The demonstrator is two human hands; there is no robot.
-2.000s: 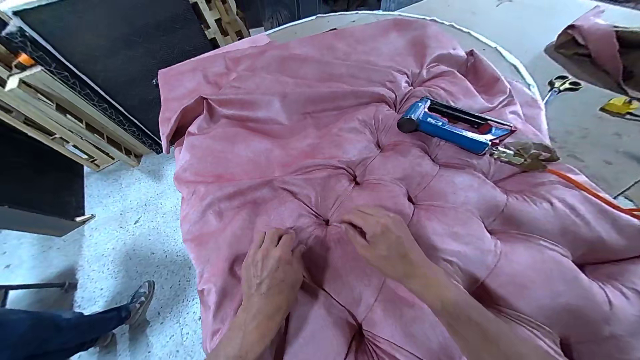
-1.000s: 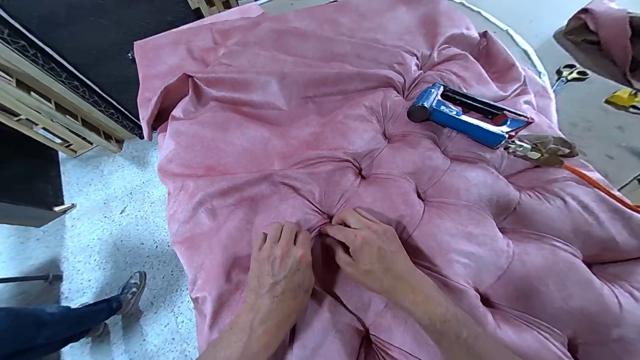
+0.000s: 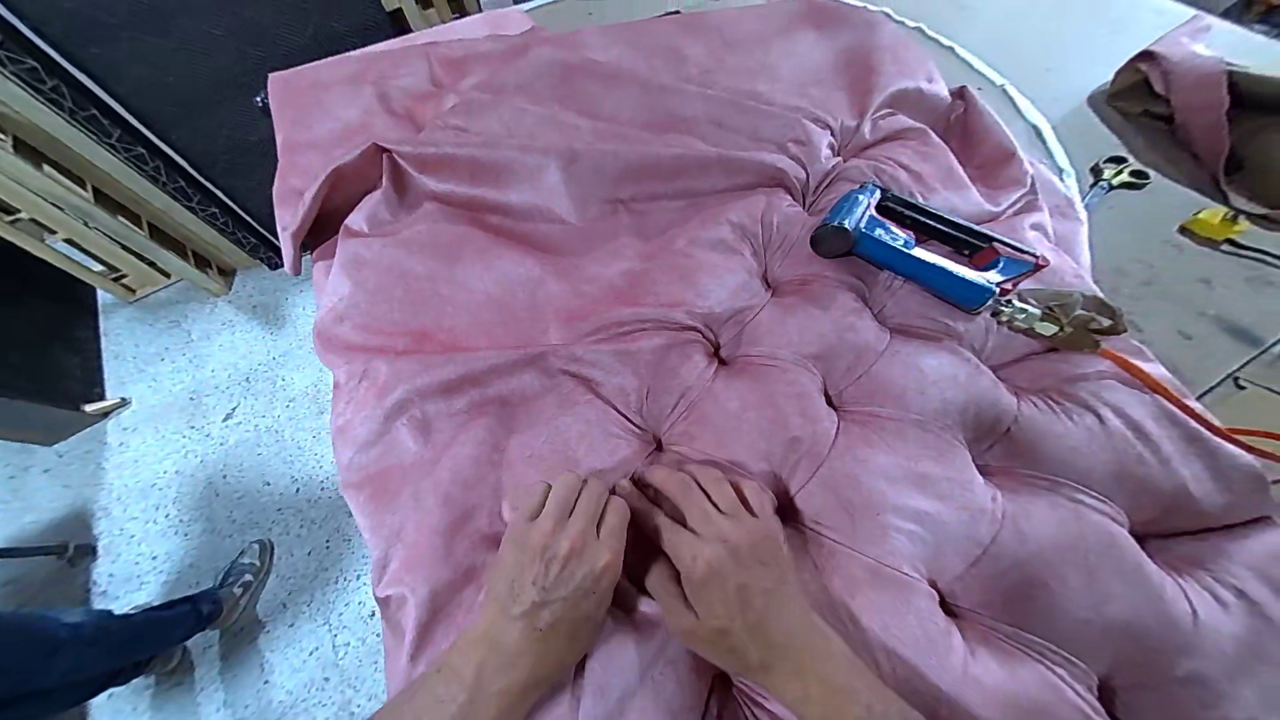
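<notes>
Pink velvety upholstery fabric [image 3: 450, 300] lies over a padded piece, drawn into deep tufts on the right and looser on the left. Just below one tuft, my left hand [image 3: 560, 550] and my right hand [image 3: 710, 545] are side by side, fingertips curled into the fabric and gripping a fold between them. Their thumbs are partly hidden in the fold. A blue pneumatic staple gun [image 3: 925, 250] rests on the tufted part, up and to the right of my hands, its metal coupling joined to an orange air hose [image 3: 1165, 390].
Scissors [image 3: 1115, 178], a yellow tool [image 3: 1215, 225] and a pink and brown fabric piece [image 3: 1190, 110] lie on the table at right. Wooden frames [image 3: 90, 220] and black panels stand at left. On the speckled floor a person's shoe [image 3: 243, 583] and jeans leg show.
Both hands have moved down the fabric, from the tuft to a fold just below it, and are close together now. The staple gun lies where it was on the fabric.
</notes>
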